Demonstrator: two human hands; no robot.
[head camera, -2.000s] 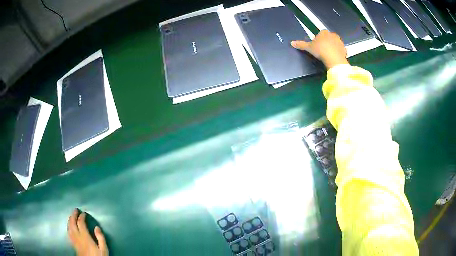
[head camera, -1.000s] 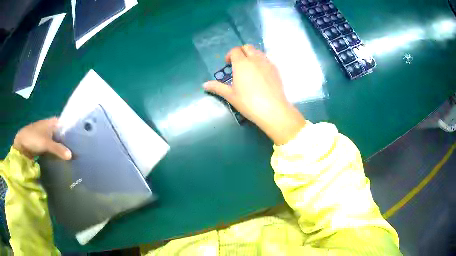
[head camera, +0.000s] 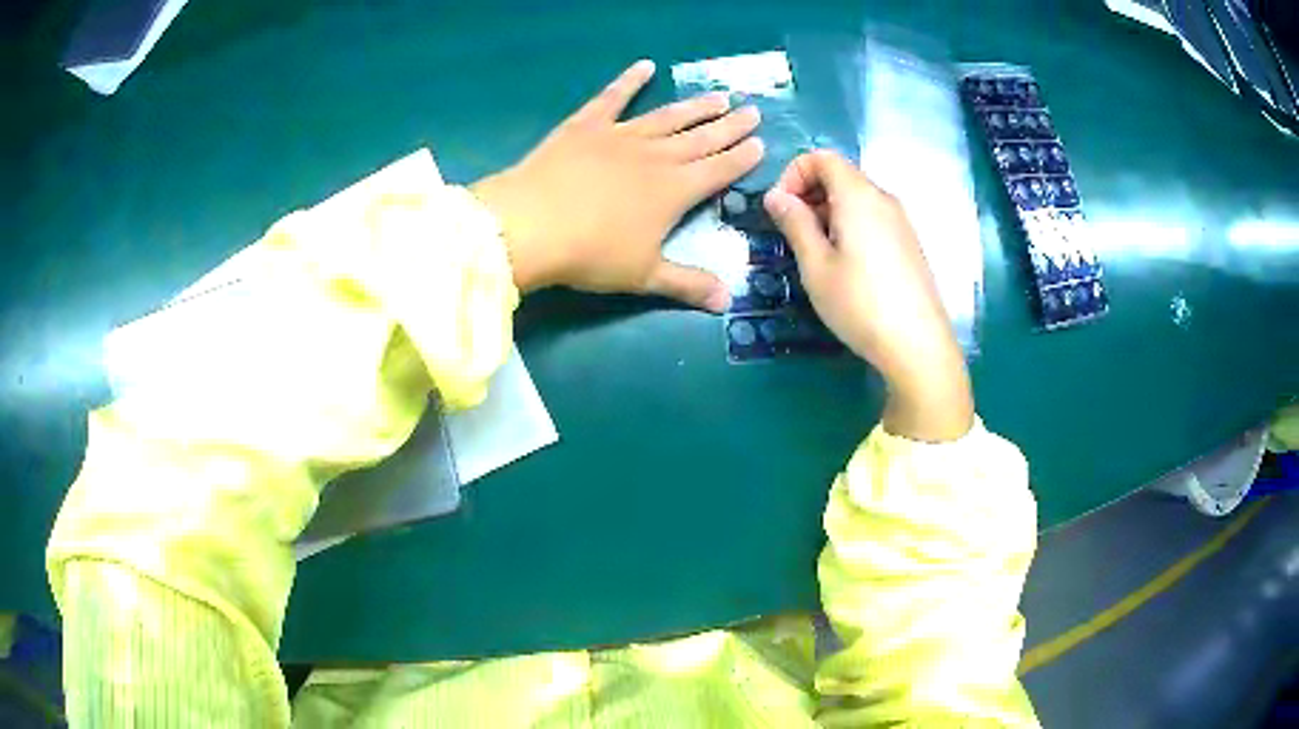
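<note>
The partly used lens cover sheet (head camera: 752, 336) lies on the bench, with black double-ring pieces in rows. My left hand (head camera: 606, 192) is spread flat, fingers apart, over the sheet's upper left part. My right hand (head camera: 869, 264) pinches at the right edge of the top visible lens cover (head camera: 742, 204); its fingertips hide the grip. The grey tablet back cover (head camera: 392, 477) lies at lower left on a white paper sheet (head camera: 502, 423). My left sleeve hides most of both, including the camera area.
A fuller strip of black lens covers (head camera: 1037, 192) lies to the right, beyond glossy clear film (head camera: 919, 185). The green bench (head camera: 627, 499) has a curved front edge. Parts of other housings on white sheets show at the top left (head camera: 121, 43) and top right corners.
My left hand has left the tablet cover and crossed onto the lens cover sheet. The tablet cover lies under my left sleeve. My right hand has moved right and now pinches at a cover.
</note>
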